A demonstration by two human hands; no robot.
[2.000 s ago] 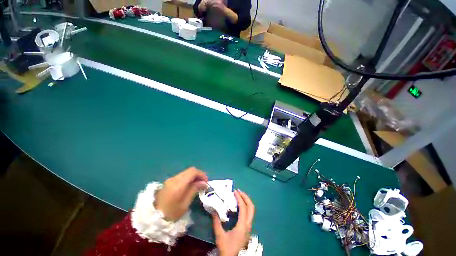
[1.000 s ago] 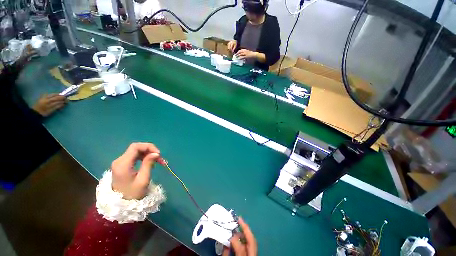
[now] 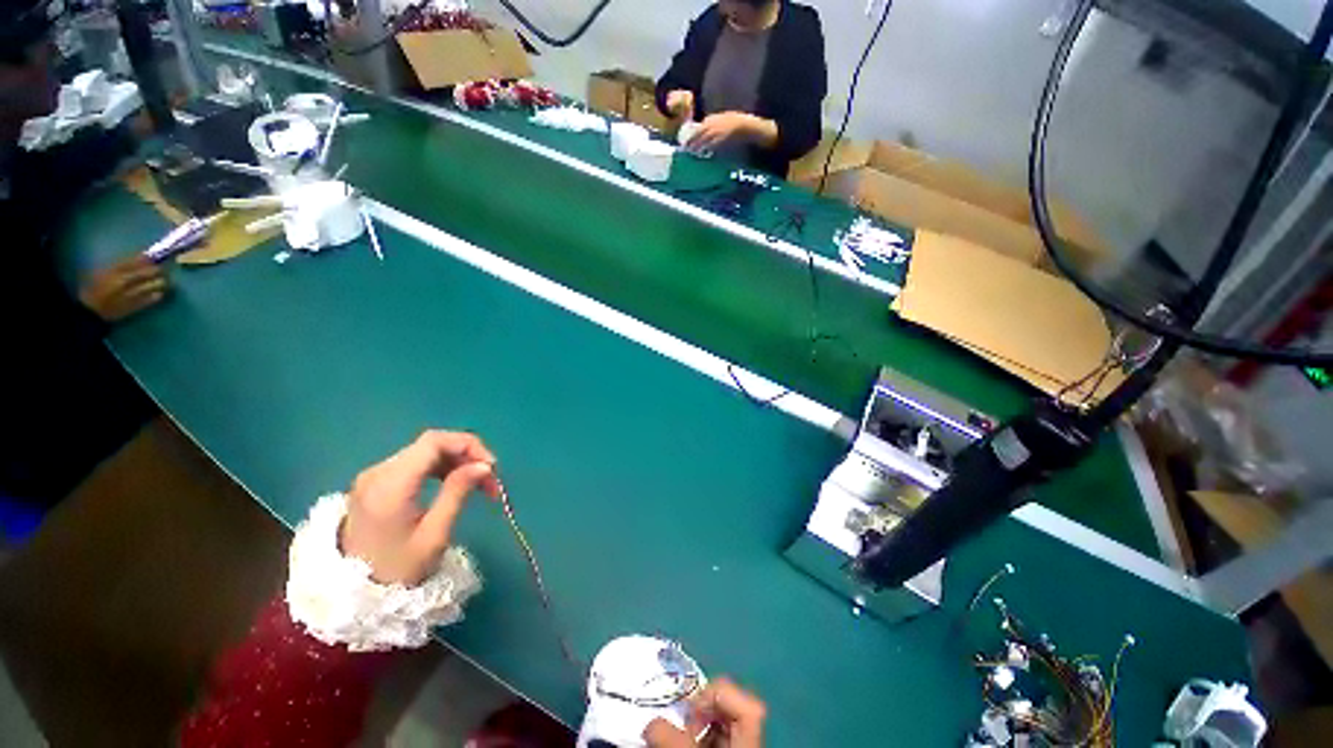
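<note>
A white plastic housing is low in front of me, cut by the bottom edge. My right hand holds its right side; its lower part is cut off. Thin dark and yellowish lead wires run from the housing up to the left. My left hand pinches their far end between thumb and fingertips above the green bench. Dark wire also loops over the top of the housing. Any motor inside it cannot be made out.
A black electric screwdriver hangs over the silver screw feeder. Wired motors and a white empty housing lie at right. Part-built white units stand upper left, near another person's hand. A person sits across the belt.
From two seconds ago, my left hand has moved left from the housing, drawing the wires out. Over the last second the housing has turned and sits slightly lower in view.
</note>
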